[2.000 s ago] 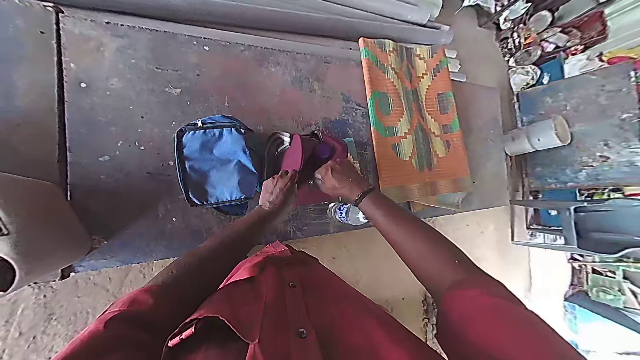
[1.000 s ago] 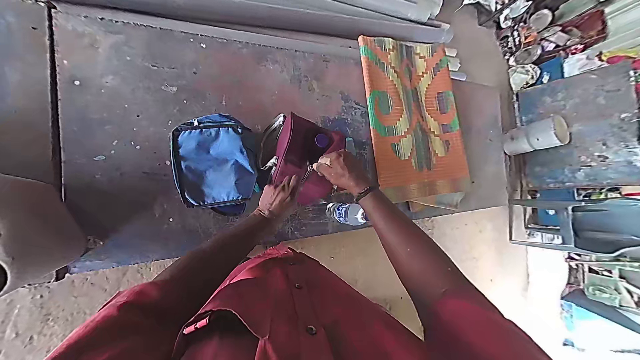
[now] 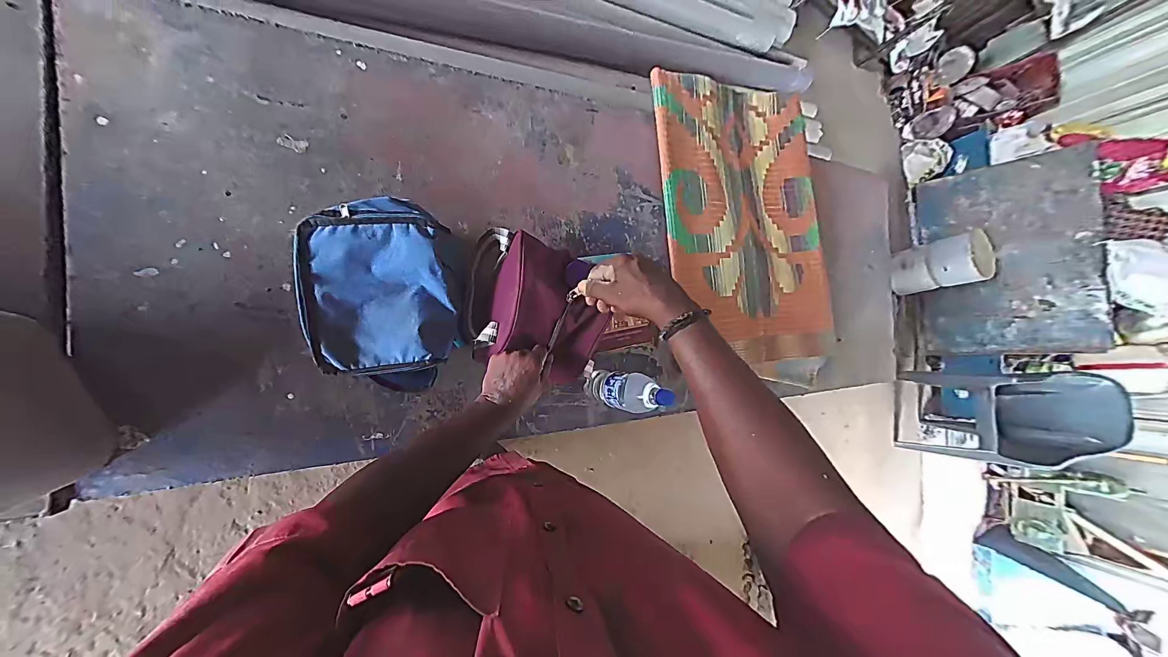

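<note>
A maroon fabric bag (image 3: 534, 297) with a zipper and striped straps sits on the worn table between my hands. My left hand (image 3: 516, 376) grips its near edge beside the zipper. The fingers of my right hand (image 3: 630, 290) pinch the zipper pull at the bag's right side, with a bit of dark purple showing behind them. Left of the bag rests a blue zippered bag (image 3: 379, 292). A plastic water bottle with a blue cap (image 3: 628, 391) lies on its side near the table's front edge.
An orange patterned woven mat (image 3: 744, 210), folded, lies on the table (image 3: 210, 164) to the right. Grey pipes (image 3: 584, 36) run along the far side. Beyond the right end stand a white cylinder (image 3: 944, 262), a second table (image 3: 1013, 219) and a grey plastic chair (image 3: 1063, 418).
The maroon bag's flap, folded back two seconds ago, now lies over more of its top. My right hand has moved up and right along the bag's zipper since one second ago.
</note>
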